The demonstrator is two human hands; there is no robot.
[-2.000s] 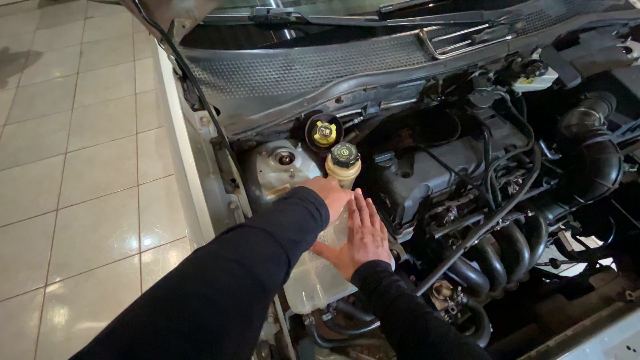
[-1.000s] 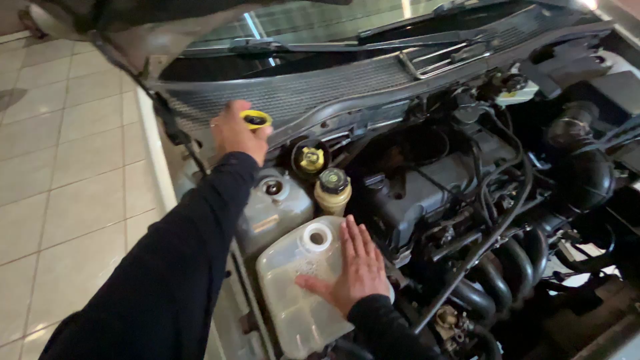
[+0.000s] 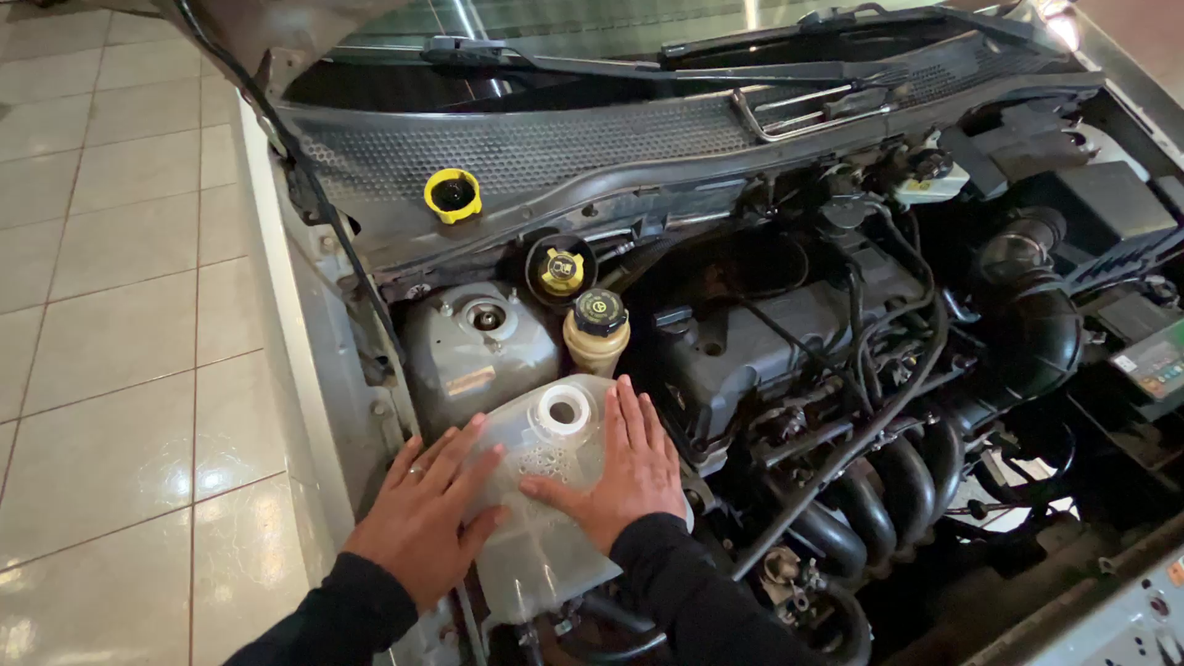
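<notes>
Both my hands lie on a translucent plastic coolant expansion tank [image 3: 541,564] whose round white neck is uncovered. My left hand [image 3: 435,513], with a ring on one finger, rests on its left side, fingers apart. My right hand [image 3: 620,467] lies flat on its right side with the thumb spread inward. Bubbles or droplets show below the neck. A yellow cap [image 3: 453,195] sits upside down on the cowl panel. Behind the tank stand a power steering fluid reservoir [image 3: 597,338] with a black cap and a yellow cap [image 3: 562,270] in a dark recess.
The strut tower [image 3: 481,351] is behind my left hand. To the right are the engine cover [image 3: 786,333], black intake pipes [image 3: 897,481] and an air hose [image 3: 1027,305]. A hood prop or strut [image 3: 314,185] runs along the left fender. A bent metal rod [image 3: 805,116] lies on the cowl.
My left hand set down the yellow cap it held a second ago and came back to the tank. In the oldest frame it was at the tank's neck. My right hand has stayed on the tank.
</notes>
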